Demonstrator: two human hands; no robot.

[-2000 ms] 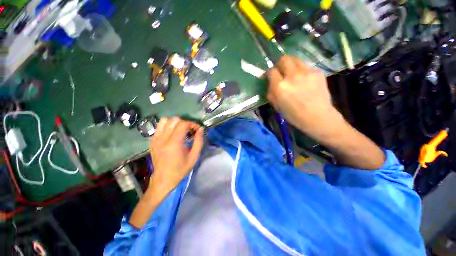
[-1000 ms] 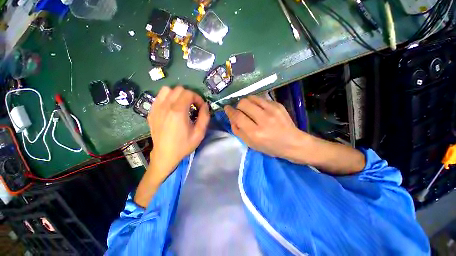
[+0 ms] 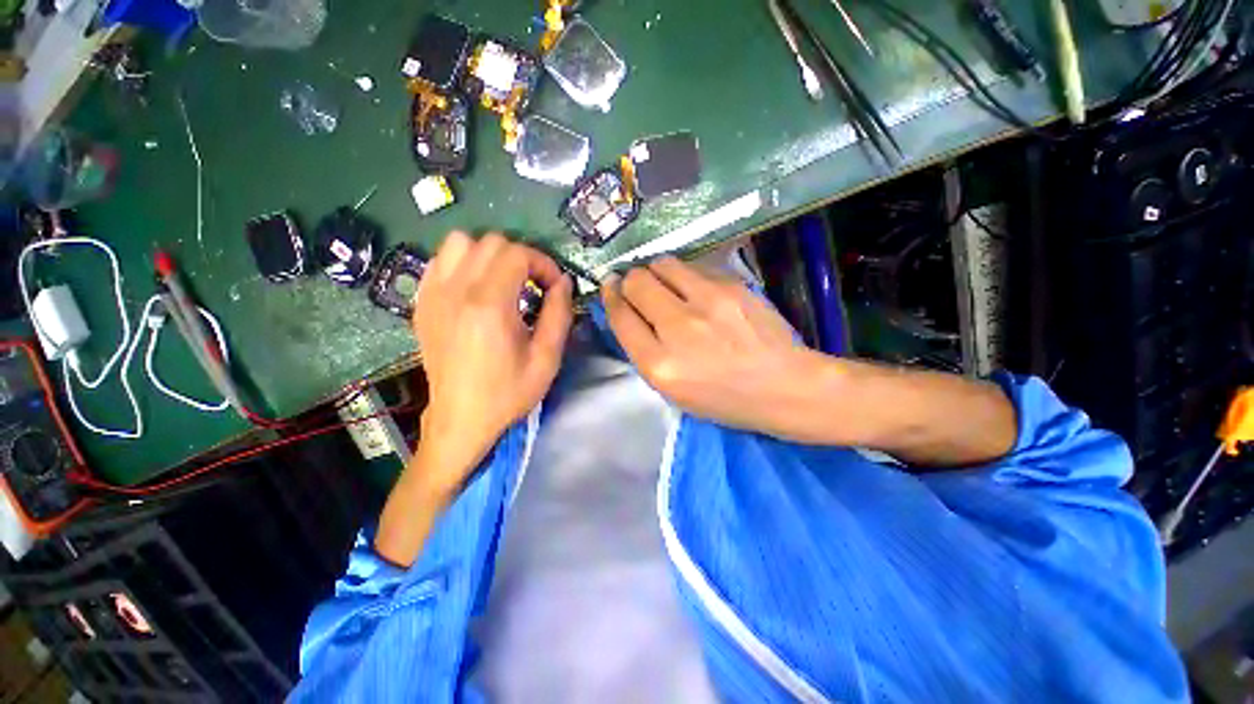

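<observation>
My left hand (image 3: 481, 330) is bare and closed at the mat's near edge. Its fingers pinch a small dark module (image 3: 531, 294) with a bit of orange; the fingers hide most of it. My right hand (image 3: 708, 337) is bare, just right of it, with fingertips closed on a thin dark tool (image 3: 580, 274) whose tip points at the module. Its type is hard to tell. An open watch body (image 3: 601, 206) joined by orange ribbon to a dark screen (image 3: 666, 164) lies beyond my hands. Another open body (image 3: 399, 281) lies against my left hand.
More bodies and screens (image 3: 552, 150) lie farther back on the green mat (image 3: 316, 165). A white strip (image 3: 695, 227) lies along the edge. Thin tools (image 3: 811, 69) are at the right rear. A white cable (image 3: 103, 371), test probe (image 3: 206, 344) and multimeter (image 3: 35, 447) are at left.
My right hand has come from the tools near the yellow handle to beside my left hand, with a thin tool in it. The view has shifted. Over the last second, both hands moved little.
</observation>
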